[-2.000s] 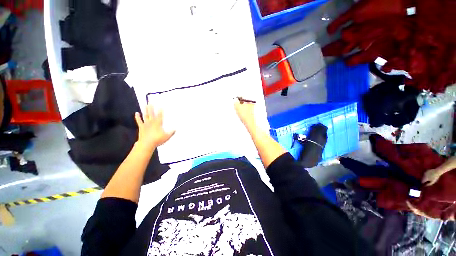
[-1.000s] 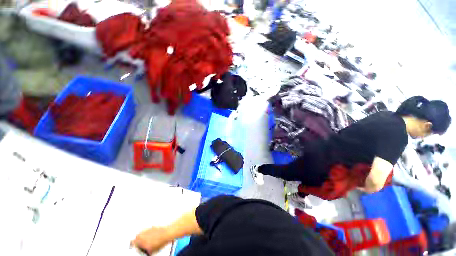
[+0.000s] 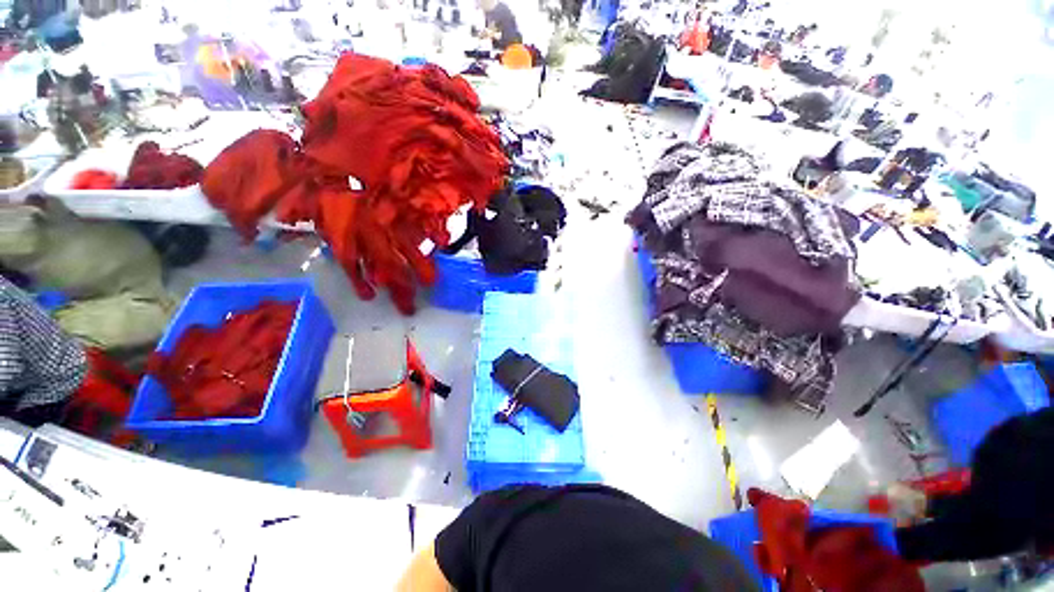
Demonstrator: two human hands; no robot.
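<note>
The white work table (image 3: 347, 526) shows along the lower left, with thin dark lines on it near the bottom edge. My right shoulder and black sleeve fill the bottom middle, with a bit of bare arm beside them. My right hand is cut off by the lower edge. My left hand is out of the picture. Whether a pen is held cannot be seen. A tied black bundle (image 3: 535, 390) lies on the light blue crate (image 3: 526, 445) beyond my shoulder.
A blue crate of red garments (image 3: 303, 393) and a red stool with grey pad (image 3: 387, 422) stand beyond the table. Red garments (image 3: 399, 150) are heaped behind, plaid and purple garments (image 3: 774, 272) at right. A person's black sleeve (image 3: 1000, 491) reaches over another crate at lower right.
The view has swung right and up, away from the table. Both hands have left the picture. The other person has moved to the right edge, bent low by the crate.
</note>
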